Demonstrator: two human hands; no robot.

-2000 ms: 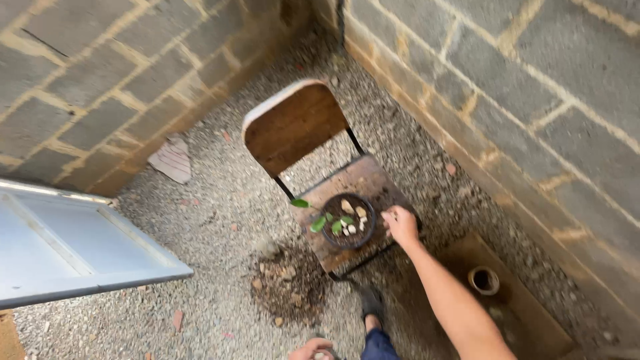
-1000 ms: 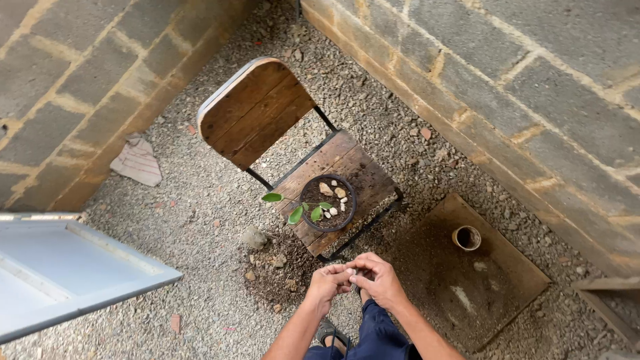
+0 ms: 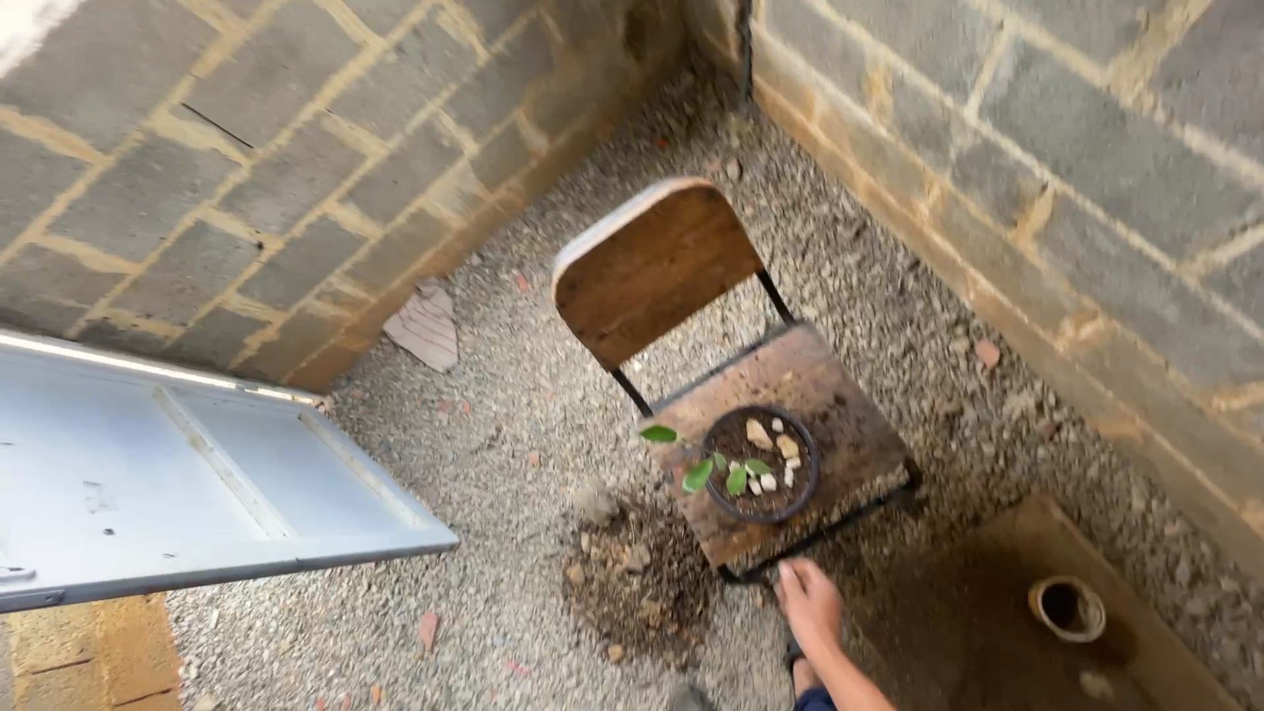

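Observation:
My right hand [image 3: 810, 602] is just off the front edge of the wooden chair seat [image 3: 849, 415], its fingers drawn together; whether something small is between them I cannot tell. On the seat stands a round dark plant pot [image 3: 812, 484] of soil. Green leaves [image 3: 697, 475] lean out over its left side, and several pale stones [image 3: 788, 446] lie on the soil. My left hand is out of view.
A heap of soil and stones [image 3: 642, 583] lies on the gravel left of the chair. At the right, a cup-like container [image 3: 1066, 608] rests on a flat slab [image 3: 987, 553]. A metal door [image 3: 247, 474] juts in from the left. Block walls [image 3: 987, 148] meet behind the chair.
My hands were together in front of the chair; now they are apart, with the right one by the seat's front edge and the left out of view. The view has shifted.

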